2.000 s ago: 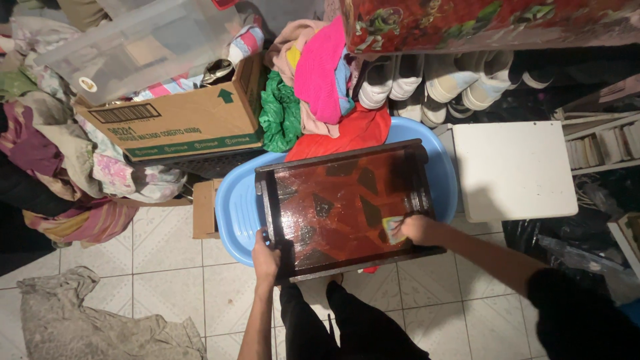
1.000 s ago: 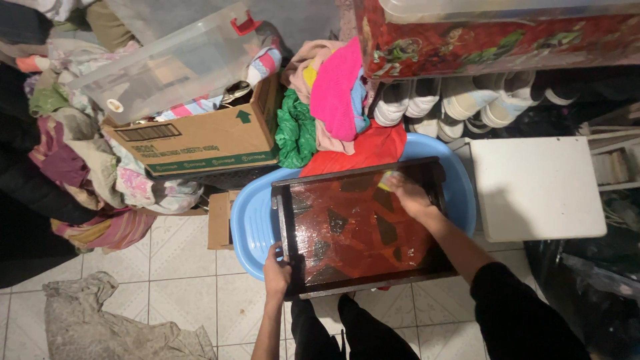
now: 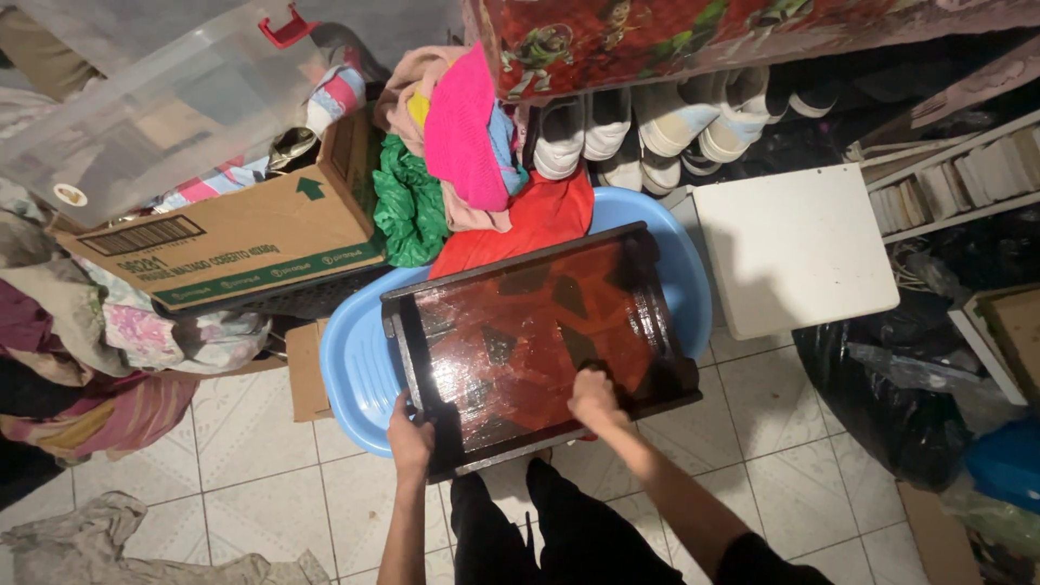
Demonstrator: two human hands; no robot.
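A wet, dark wooden tray (image 3: 528, 349) with a red and black patterned bottom rests tilted across a light blue plastic basin (image 3: 357, 382). My left hand (image 3: 411, 435) grips the tray's dark left rim near its lower corner. On the tray's surface, toward the lower right of the middle, lies my right hand (image 3: 595, 396) with its fingers curled; what it holds is hidden now, though a small yellow and light piece showed in it earlier. Red cloth (image 3: 528, 223) hangs into the basin behind the tray.
Left of the basin stand a cardboard box (image 3: 236, 244) and a clear plastic bin (image 3: 179, 106). Bright clothes (image 3: 463, 130) and a green plastic bag (image 3: 406, 203) are heaped behind. White shoes (image 3: 561, 138) line the back. A white board (image 3: 796, 244) is at right; a crumpled cloth (image 3: 89, 544) lies on the tiles.
My right hand has moved over the tray, from its right side to the upper part, then down toward the lower middle. My left hand stays on the left rim.
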